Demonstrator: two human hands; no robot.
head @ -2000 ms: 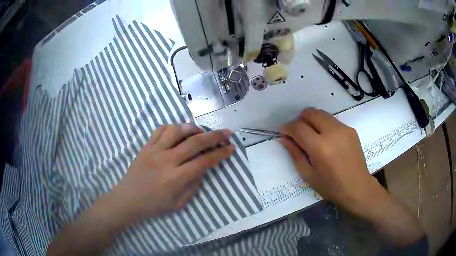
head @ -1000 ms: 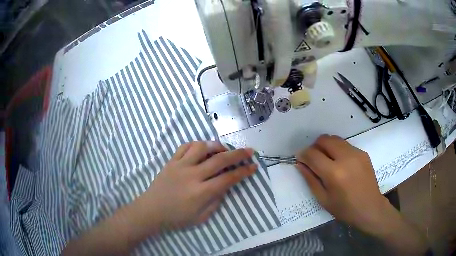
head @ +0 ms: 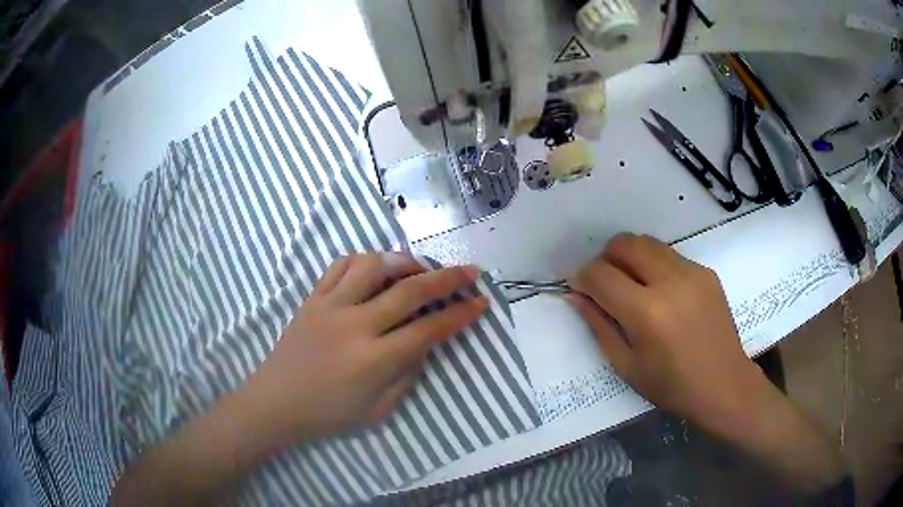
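Note:
A white and grey striped garment panel [head: 248,228] covers the left of the white table and hangs over its front edge. My left hand [head: 386,332] lies flat on the panel with its fingertips at the panel's right edge, pressing on it; it grasps nothing that I can see. My right hand [head: 658,317] holds slim silver tweezers [head: 536,286] between thumb and fingers. The tweezers point left, and their tips reach the panel edge beside my left fingertips. What the tips touch is too small to tell.
The sewing machine head [head: 446,59] stands above the needle plate [head: 490,183], just behind my hands. Thread snips [head: 693,166], black-handled shears [head: 745,168] and a black-handled tool [head: 840,223] lie at the right. A red-rimmed basket [head: 67,163] is at the far left.
The camera view has shifted. The tweezers' tips now meet the panel edge, where two seconds ago they lay near my left fingertips. My hands keep nearly the same pose.

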